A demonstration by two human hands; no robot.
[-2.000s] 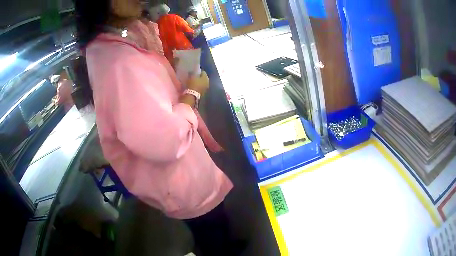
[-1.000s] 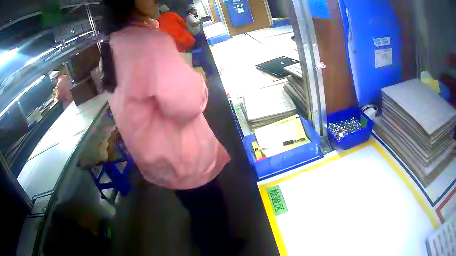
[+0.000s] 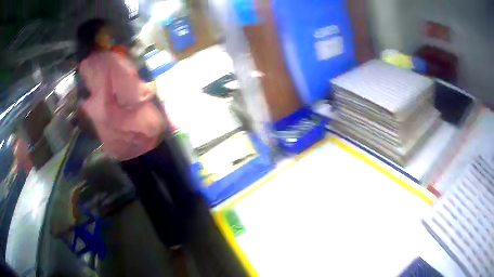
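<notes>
Neither of my hands is in the picture. The view is blurred. Nearest in front of me is the white bench top with yellow tape along its edges. A white slotted foam tray lies at the right, cut off by the picture's edge. A stack of foam trays stands behind the taped area. A small dark thing shows at the bottom edge; I cannot tell what it is. A blue parts bin holds shiny bits.
A blue box with yellow and white contents stands at the bench's left corner. A metal post rises behind it. A person in pink stands in the aisle at left, near a blue-legged stool.
My view has swung to the right, so the bench and tray stack sit further left and more of the slotted tray shows. The person in pink appears farther away.
</notes>
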